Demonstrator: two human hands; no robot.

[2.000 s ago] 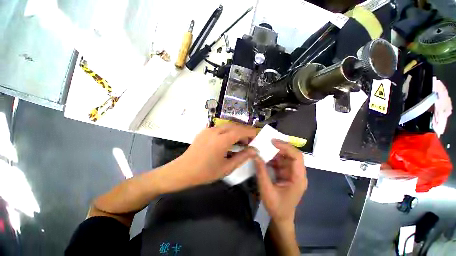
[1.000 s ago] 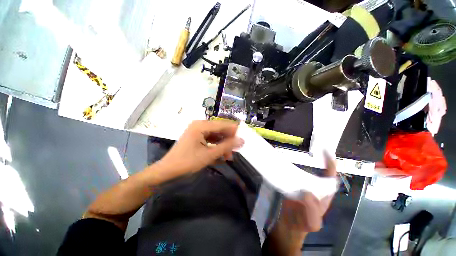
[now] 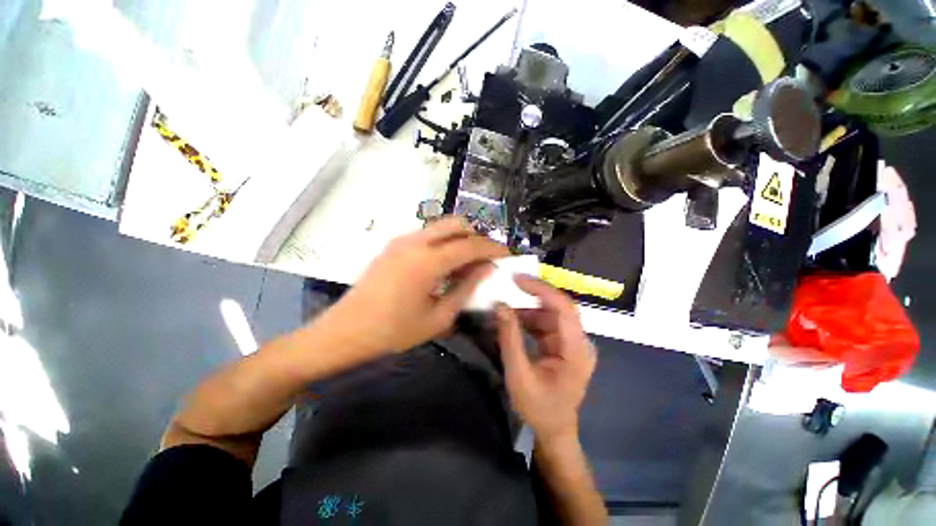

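A white strip (image 3: 505, 285) is held between both hands at the front edge of the machine bed; only a short part of it shows, the rest is hidden by the fingers. My left hand (image 3: 416, 283) grips its left side, with fingertips close to the metal plate (image 3: 480, 205). My right hand (image 3: 549, 360) grips its right side from below. The machine arm with round cap (image 3: 677, 159) stands behind and to the right of the hands. The yellow edge strip (image 3: 583, 283) lies just right of the white piece.
A yellow-handled tool (image 3: 374, 95), a black pen-like tool (image 3: 421, 53) and a thin screwdriver (image 3: 405, 111) lie left of the machine. White pieces (image 3: 298, 195) and marking tape (image 3: 190, 154) lie further left. A black cover (image 3: 749, 257) and red plastic bag (image 3: 857, 329) are at right.
One second ago the strip stretched down right, with my right hand low. Now my right hand has come up and left beside my left hand, and the strip shows only as a short piece.
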